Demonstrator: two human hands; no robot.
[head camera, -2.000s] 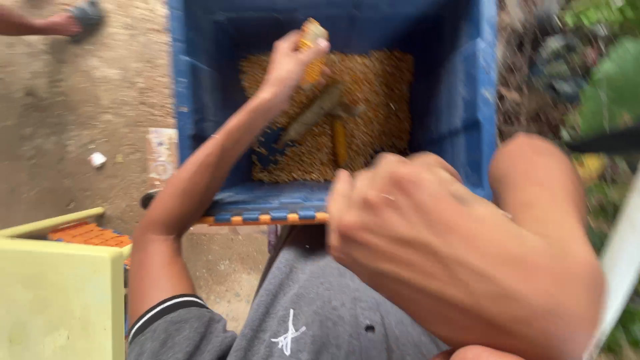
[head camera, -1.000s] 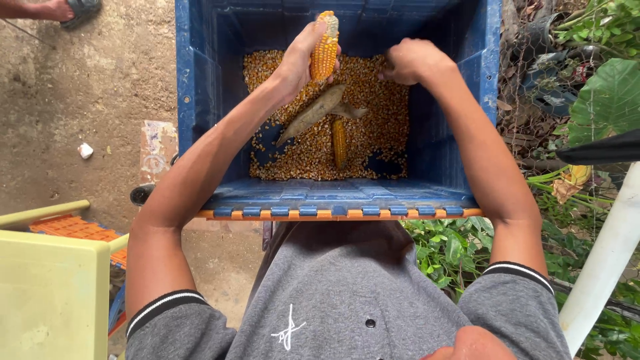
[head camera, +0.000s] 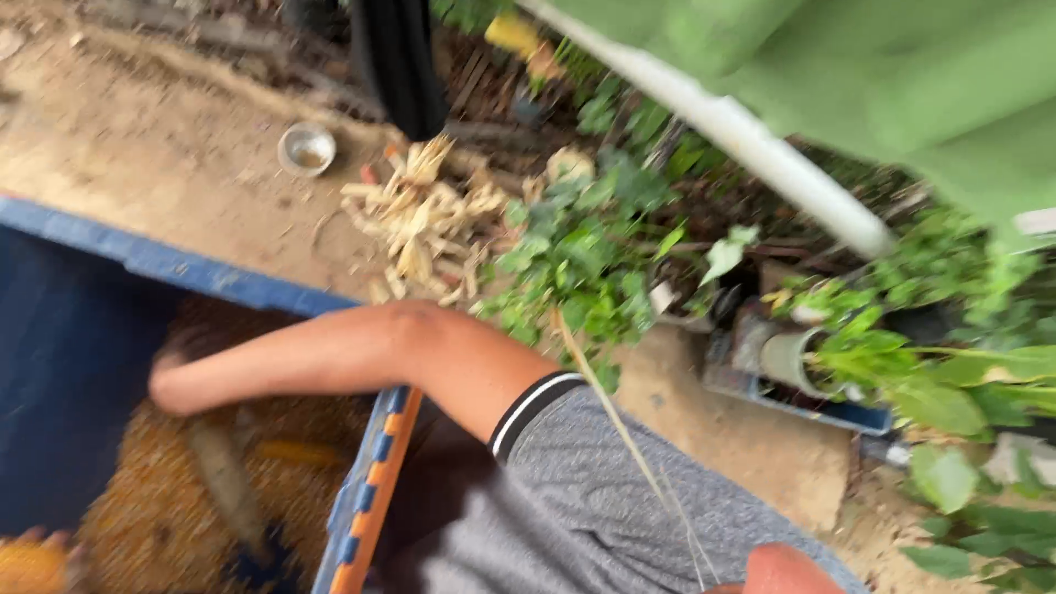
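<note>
My right hand (head camera: 180, 375) reaches into the blue plastic crate (head camera: 247, 285), low over the loose corn kernels (head camera: 148, 487); blur and shadow hide its fingers. At the lower left edge of the view, the fingertips of my left hand (head camera: 76, 561) show around a yellow corn cob (head camera: 31, 568), most of that hand being cut off. An ear of corn in dry husk (head camera: 224, 478) lies on the kernels between the hands, and another yellow cob (head camera: 301, 452) rests near the crate's near wall.
Beyond the crate, dry corn husks (head camera: 425, 219) are heaped on the dirt beside a small metal bowl (head camera: 307, 149). Leafy plants, a potted plant (head camera: 796, 363) and a white pipe (head camera: 742, 140) stand on the right. Green cloth (head camera: 891, 74) hangs at the upper right.
The view has swung far to the right and turned. My left hand with the corn cob, in full sight a second ago, is now mostly out of frame. My right hand remains inside the crate.
</note>
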